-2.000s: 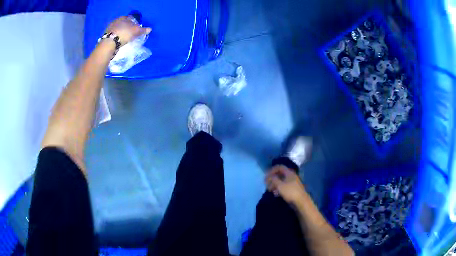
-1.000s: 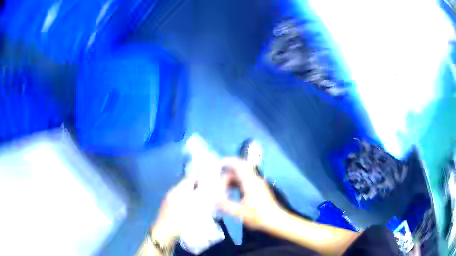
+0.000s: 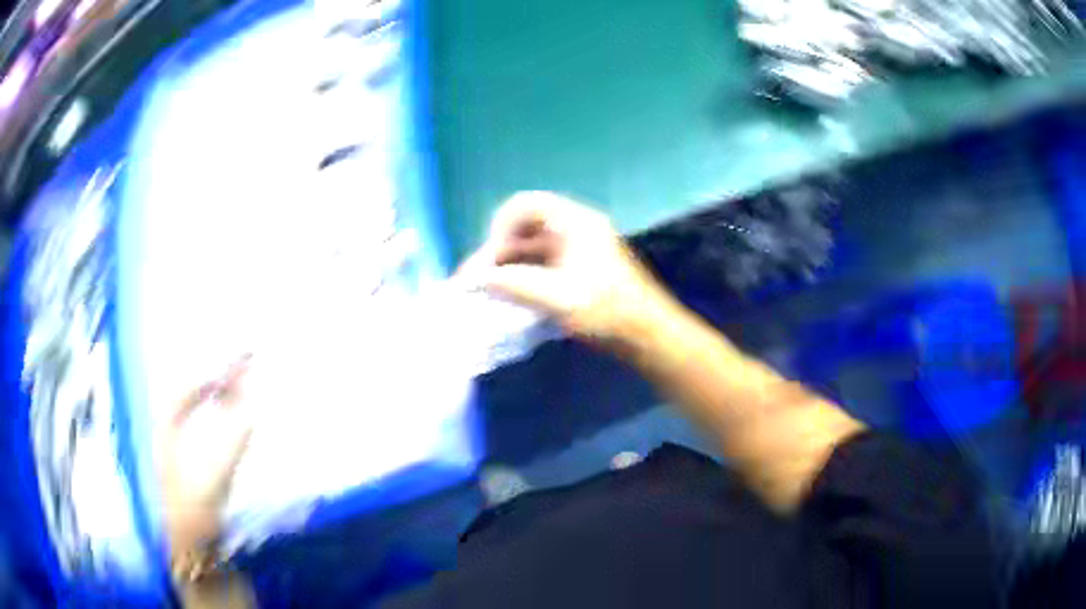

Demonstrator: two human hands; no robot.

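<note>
A large blue crate (image 3: 425,131) with a bright white liner (image 3: 203,190) lies in front of me and to the left. White and dark pieces (image 3: 357,155) blur together along its right side. My right hand (image 3: 542,268) is over the crate's right edge, fingers closed on a whitish clear bag (image 3: 506,327) that hangs below it. My left hand (image 3: 214,416) is low over the crate's left part, blurred and washed out by glare. Whether it holds anything cannot be made out.
A green bench surface (image 3: 572,107) adjoins the crate. A cluster of white-and-black pieces (image 3: 846,48) lies on it at upper right. More pieces (image 3: 762,238) show below the bench edge. A blue stool-like object (image 3: 965,357) stands at right. Another crate of pieces (image 3: 72,321) is at far left.
The view has swung from the floor and blue stool to the lined crate and green bench. My hands, close together one second ago, are now apart over the crate.
</note>
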